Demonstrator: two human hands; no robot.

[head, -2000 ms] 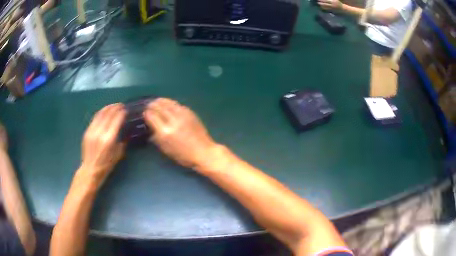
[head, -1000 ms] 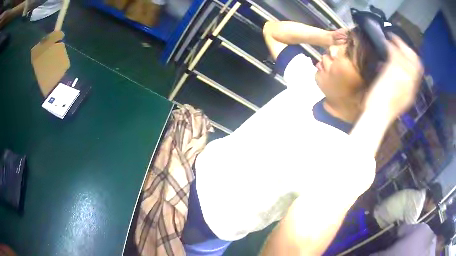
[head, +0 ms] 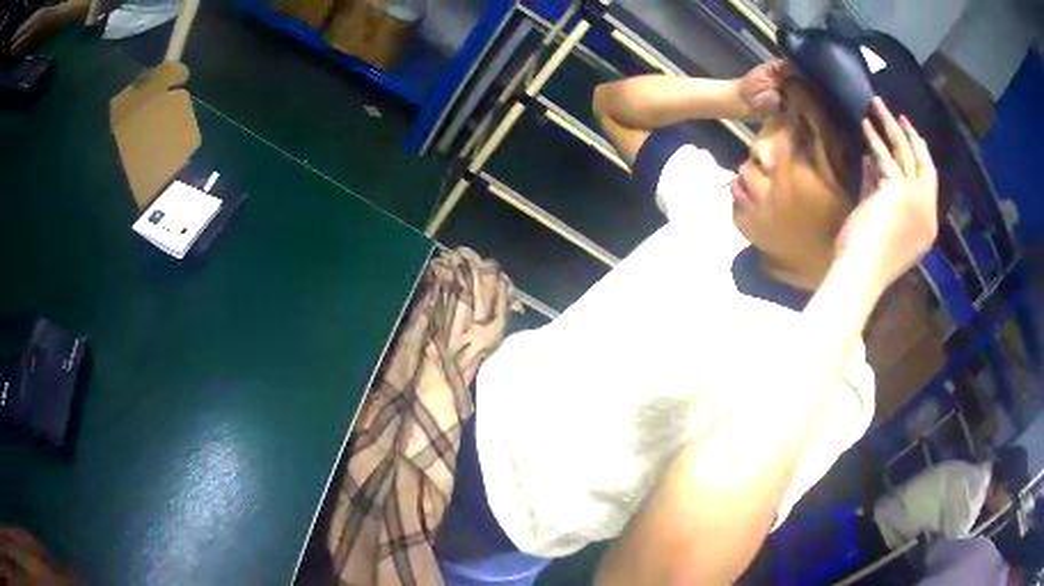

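A closed flat black retail box (head: 44, 383) with pale print lies on the green table at the left edge. An open retail box (head: 220, 218) sits farther back, its brown inner flap (head: 157, 135) standing up. A white leaflet (head: 178, 218) with small dark print lies on top of it. A blurred, cut-off patch of skin, probably my right hand (head: 32, 561), shows at the bottom left corner; its fingers and anything in it cannot be made out. My left hand is not in view.
A co-worker in a white T-shirt (head: 595, 378) stands close on the right, both hands at a black cap. A plaid cloth (head: 412, 401) hangs by the table's edge. A pale-tubed rack (head: 515, 103), blue shelving and another person's hand (head: 44, 29) are behind.
My view has swung right from my hands on a black box to the co-worker. Since the second frame, the table items have shifted slightly right in view.
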